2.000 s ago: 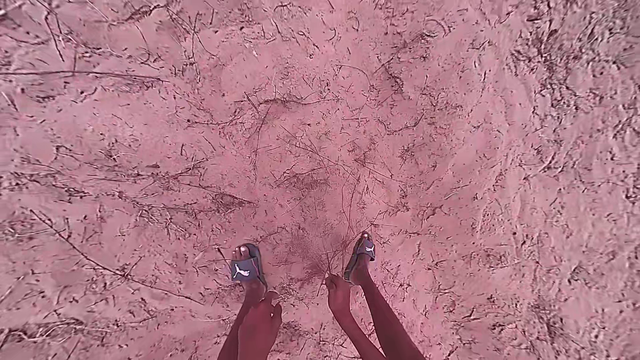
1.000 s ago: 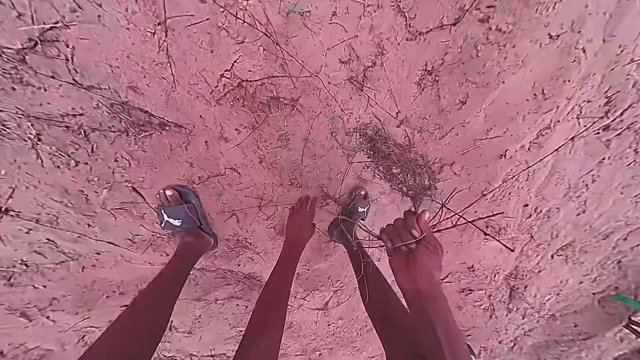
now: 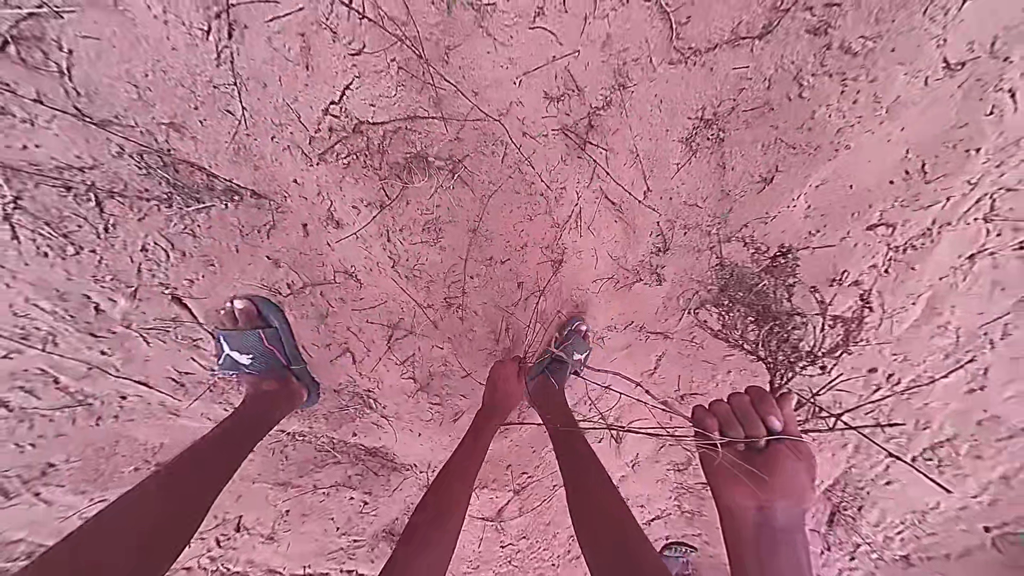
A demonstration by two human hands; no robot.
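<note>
My right hand is closed around a bundle of thin dry twigs; a bushy dry sprig rises above the fist, and long stems stick out on both sides. Nearer the middle, my left hand is low beside my right foot, its fingers curled at the base of some thin dry stems that fan upward. Whether they are rooted or loose cannot be told. Some twigs from the bundle cross over the right slide sandal.
My left foot stands in a dark slide sandal with a white emblem. Sandy ground is littered with dry twigs and plant bits. Long dry branches lie at the upper left. Part of a patterned object shows at the bottom edge.
Two seconds ago both hands were low between the feet. A second ago my left hand had its fingers spread; now they are curled at the stems. The right hand still holds the twigs.
</note>
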